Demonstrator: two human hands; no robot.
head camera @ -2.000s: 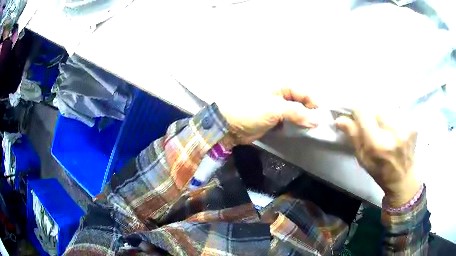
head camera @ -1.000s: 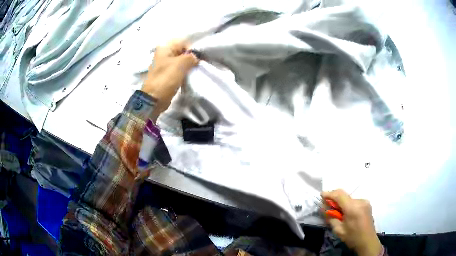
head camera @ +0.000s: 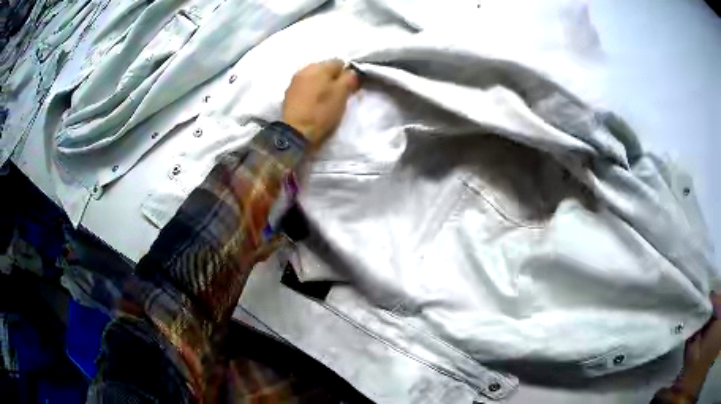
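Observation:
An off-white shirt or shirt jacket (head camera: pixel 490 268) lies spread and partly lifted on the white table. My left hand (head camera: pixel 320 95) is closed on an upper edge of the cloth. My right hand (head camera: pixel 704 347) is at the far right edge, cut off by the picture, touching the garment near a fastener; its grip and any tool in it cannot be made out. A cuff with a round snap (head camera: pixel 494 387) lies near the front edge. A black label (head camera: pixel 304 280) shows partly below my left forearm.
More pale garments (head camera: pixel 142 87) with snaps lie at the left of the table. The white table (head camera: pixel 648 71) shows at the upper right. A blue bin (head camera: pixel 81 339) stands below the table at the lower left.
My left hand has moved right while still holding the cloth. My right hand has moved to the far right edge; its orange-handled snips no longer show. The garment is spread wider, with the cuff now flatter.

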